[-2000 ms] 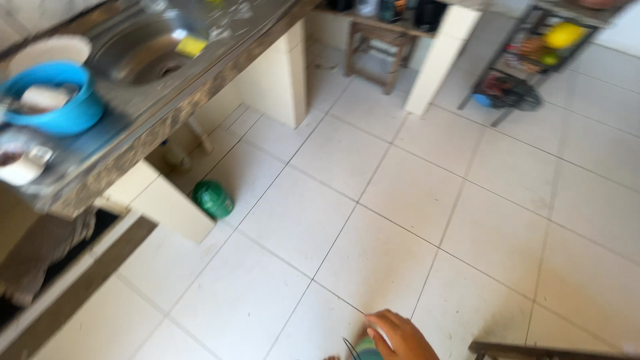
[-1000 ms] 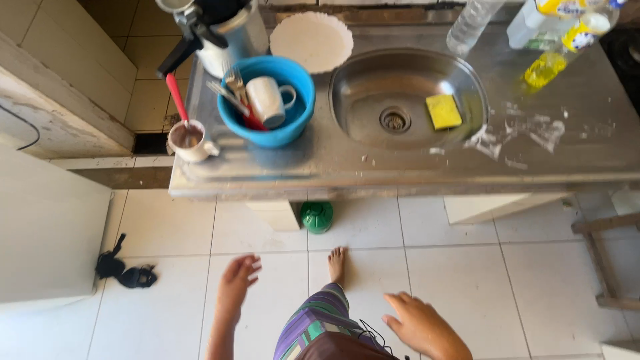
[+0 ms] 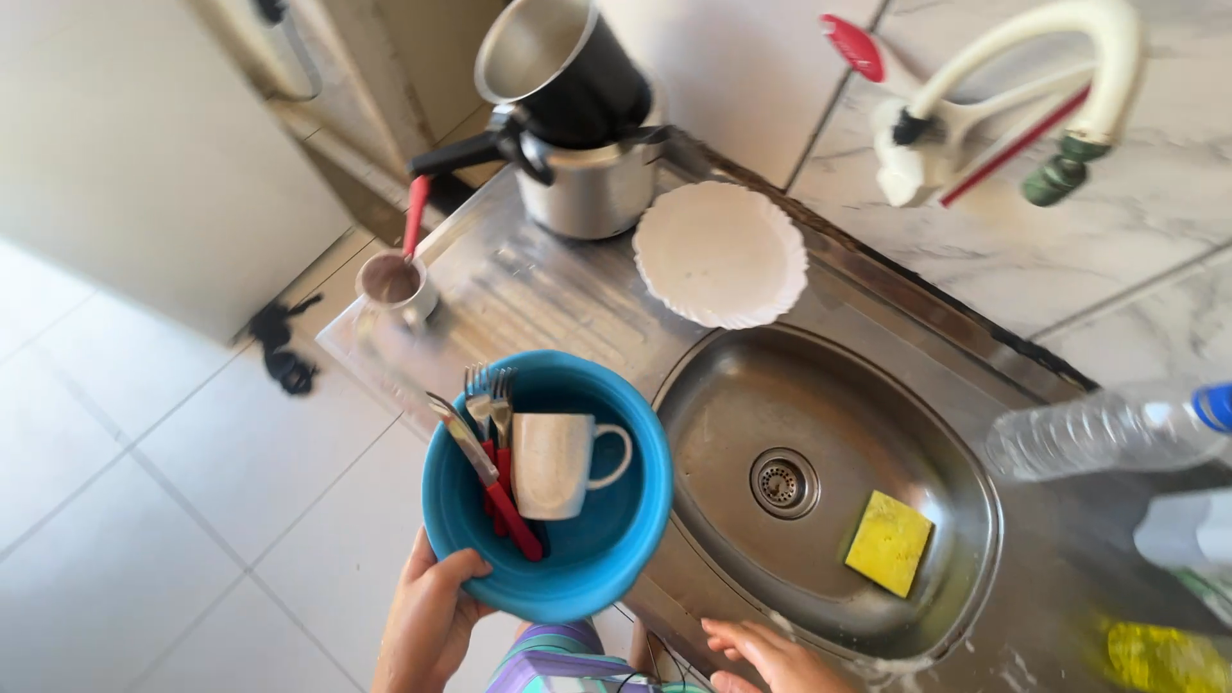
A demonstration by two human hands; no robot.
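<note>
My left hand grips the rim of a blue plastic basin at its lower left. Inside lie a white mug on its side, forks and a red-handled knife. My right hand, fingers apart and holding nothing, is at the bottom, near the front edge of the steel sink. A yellow sponge rests in the sink bowl, right of the drain.
A white scalloped plate, a pressure cooker with a dark pot on top, and a cup with a red-handled utensil stand behind. A faucet is on the wall. A clear plastic bottle is at right.
The blue basin stood on the counter a second ago with both hands away from it; now my left hand holds it. The view has turned and come closer to the sink.
</note>
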